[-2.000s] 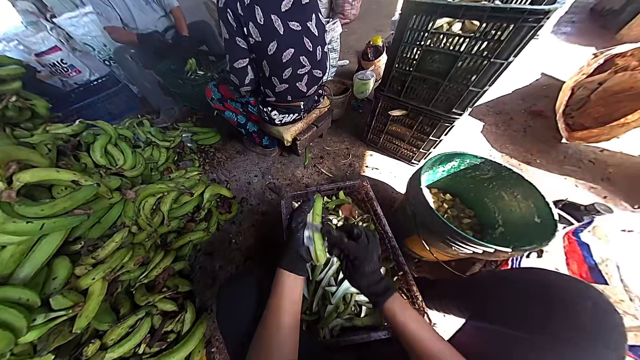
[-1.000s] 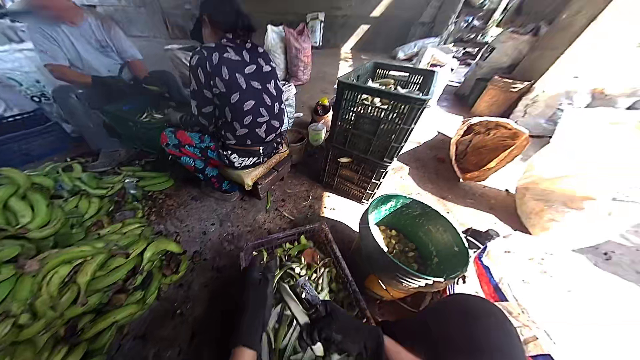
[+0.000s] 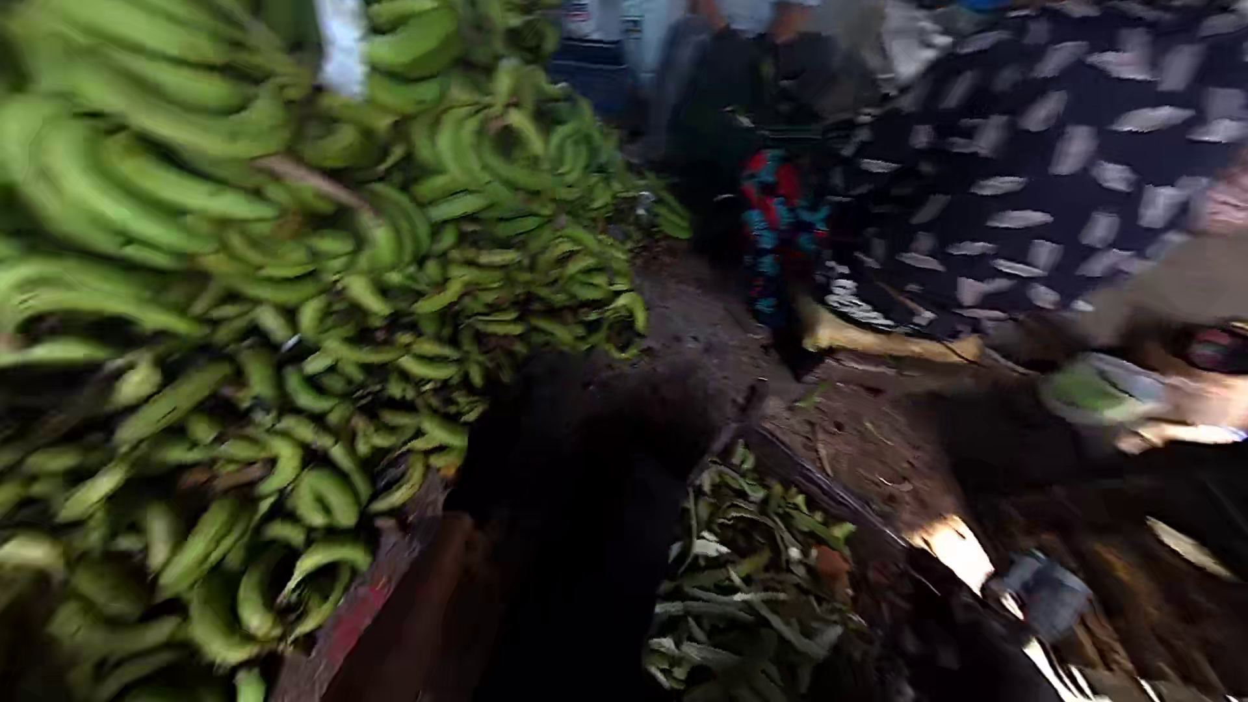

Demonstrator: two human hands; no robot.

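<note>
Neither my left hand nor my right hand can be made out in the blurred head view. Green plantains (image 3: 487,258) lie in a large heap across the left side, some still in bunches. A dark crate (image 3: 829,487) at the lower middle holds green and pale peels (image 3: 751,595). Dark clothing, probably my leg, fills the space between heap and crate. Right of the crate is a small grey object (image 3: 1043,590), too blurred to name.
Ahead on the right, a person in a leaf-patterned dark top (image 3: 1024,175) sits on a low seat with a yellowish cushion (image 3: 887,336). Another person is partly visible farther back. A pale container with something green (image 3: 1102,390) stands at the right. Scraps lie on the dirt floor (image 3: 868,429).
The view has swung strongly left toward the plantain heap. Both black-gloved hands, earlier over the crate of peels, no longer show plainly. The green bucket has left the view.
</note>
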